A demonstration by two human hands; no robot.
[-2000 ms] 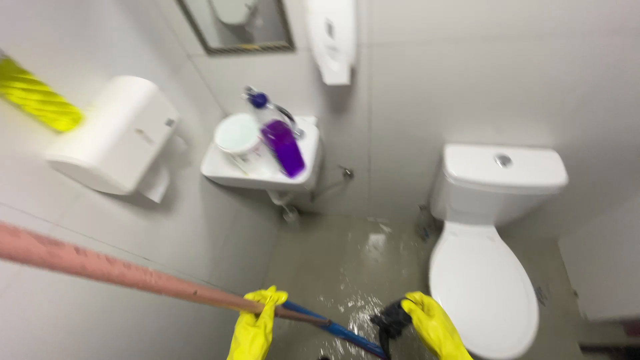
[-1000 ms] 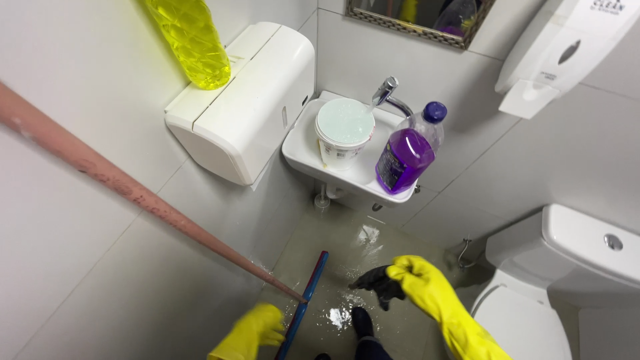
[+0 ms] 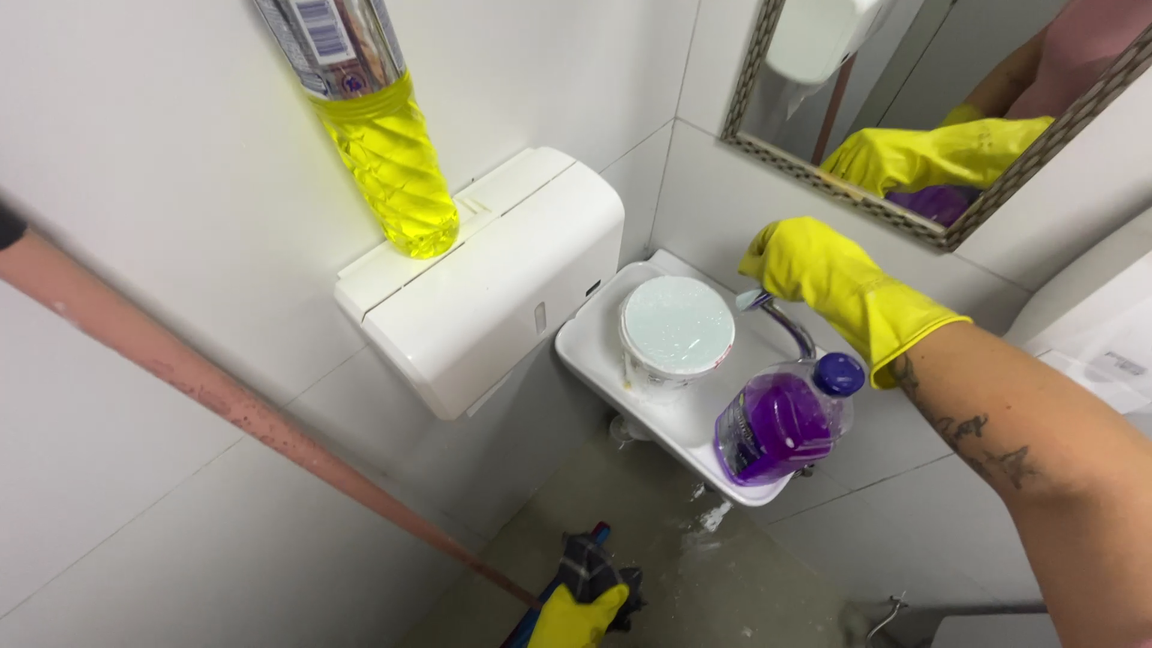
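My right hand [image 3: 810,261], in a yellow rubber glove, is at the chrome faucet [image 3: 783,319] of the small white sink [image 3: 585,346]; its fingers are bent near the faucet's top, and their grip is not clear. Low in the view my left hand [image 3: 576,616], gloved alike, holds a dark checked cloth [image 3: 589,567] beside the blue squeegee head [image 3: 522,628]. The squeegee's pinkish pole [image 3: 270,432] leans up to the left. A white tub with a pale lid [image 3: 679,328] and a bottle of purple liquid [image 3: 783,427] stand on the sink.
A bottle of yellow liquid [image 3: 387,171] stands on the white paper towel dispenser [image 3: 495,279] on the left wall. A framed mirror [image 3: 837,184] hangs above the sink. At right is a white wall dispenser [image 3: 1098,315]. The floor [image 3: 693,585] looks wet.
My right hand has moved up from over the floor to the faucet. The dark cloth, at my right hand before, is now in my left hand. The view has shifted toward the sink and mirror.
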